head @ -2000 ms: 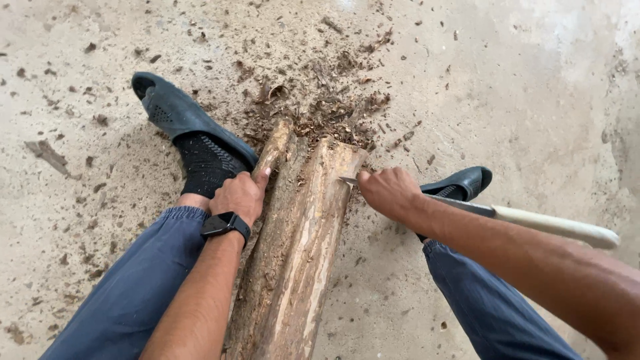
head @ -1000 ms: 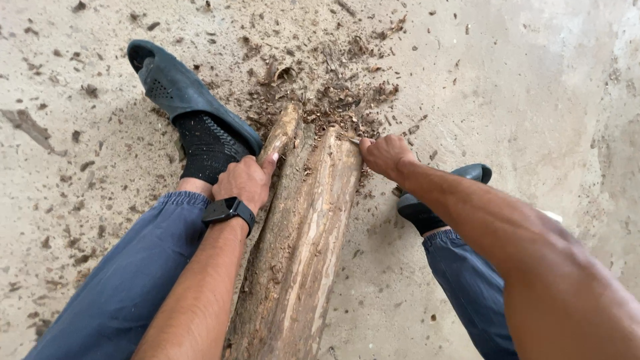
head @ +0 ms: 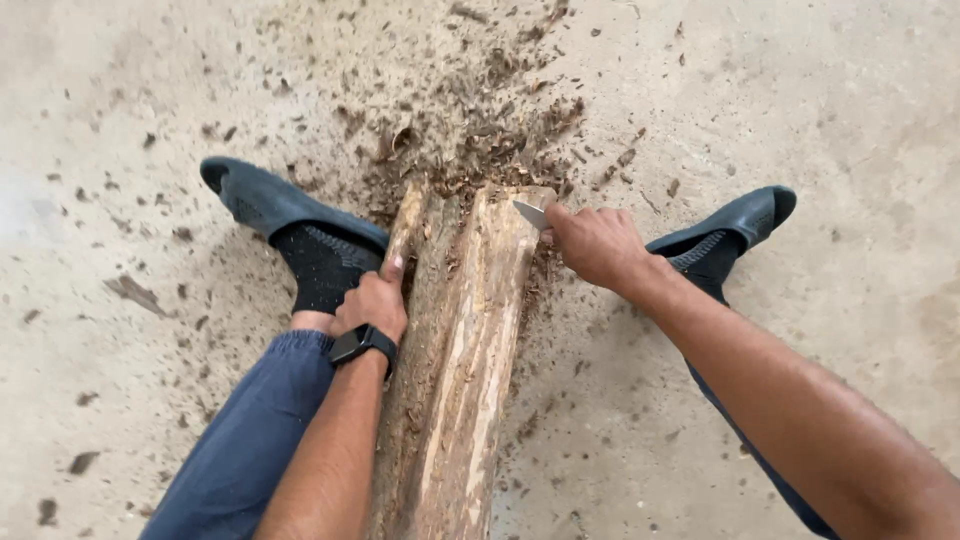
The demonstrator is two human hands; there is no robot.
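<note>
A grooved wooden log [head: 476, 337], partly stripped of bark, lies lengthwise between my feet. My left hand [head: 373, 304], with a black watch on its wrist, grips the ridge on the log's left side, thumb on top. Near the far end of the log, my right hand [head: 596, 244] is closed around a knife, whose pointed metal blade [head: 532, 215] shows over the pale wood at the right edge. The knife's handle is hidden by the hand and forearm.
Bark chips and shavings [head: 495, 142] are heaped past the log's far end and scattered over the concrete floor [head: 810, 135]. A dark rubber shoe [head: 262, 196] is close on the left, another [head: 739, 217] on the right. A larger bark piece [head: 135, 294] lies at the left.
The knife blade now shows plainly over the log's far right end; a second ago my right hand was at that end with little of the blade visible. My left hand keeps its hold on the log.
</note>
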